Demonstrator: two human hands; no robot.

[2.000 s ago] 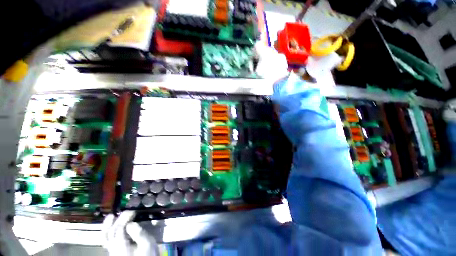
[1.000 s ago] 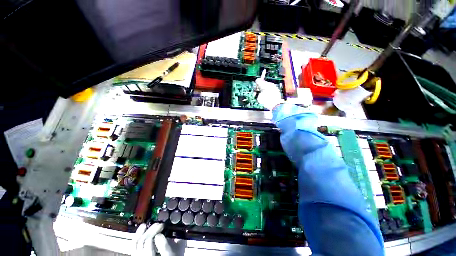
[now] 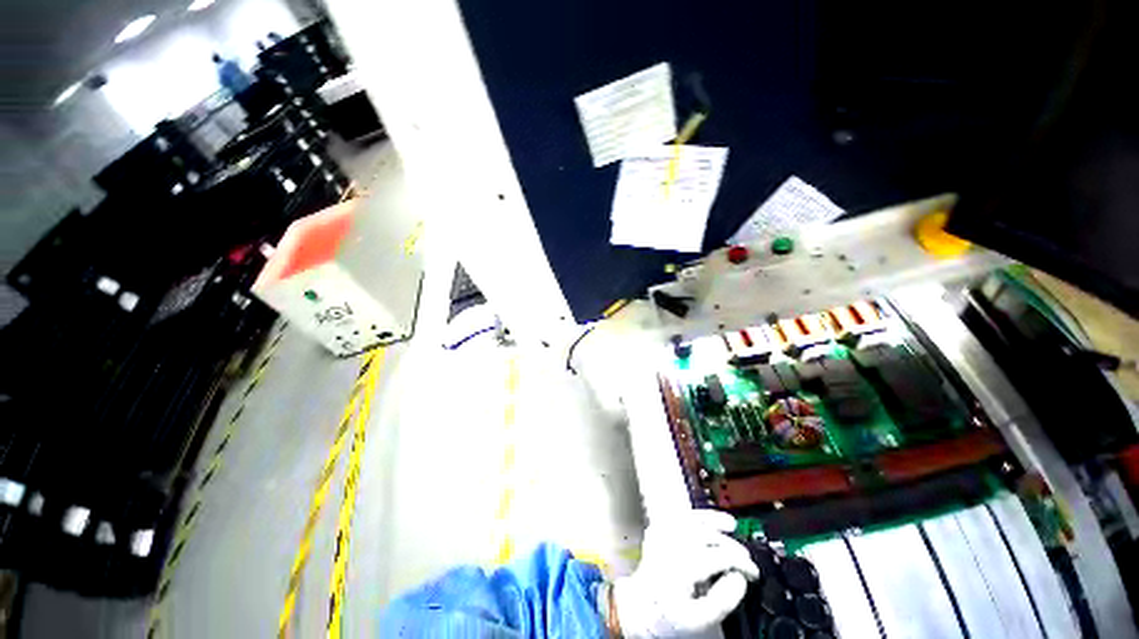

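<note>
My left hand (image 3: 687, 582), in a white glove and blue sleeve, is at the bottom centre. It lies with curled fingers at the conveyor's near rail, beside black round capacitors (image 3: 789, 599). Whether it grips anything is hidden. My right hand is out of the picture. A green circuit board (image 3: 874, 437) lies at the right with orange-striped coils (image 3: 802, 330) and a multicoloured wired toroid (image 3: 794, 422). A brown-red carrier bar (image 3: 799, 484) runs between it and a row of white blocks (image 3: 931, 577), which the bottom edge cuts off.
A dark panel with papers (image 3: 668, 197) stands behind the conveyor, with red and green buttons (image 3: 782, 246) beside it. A white post (image 3: 462, 150) rises left of it. A white box with a red top (image 3: 327, 281) stands on the yellow-marked floor. Dark racks (image 3: 187, 237) stand far left.
The view has swung left, towards the aisle and the conveyor's left end. My right arm has gone out of the picture. My left hand is still at the near rail.
</note>
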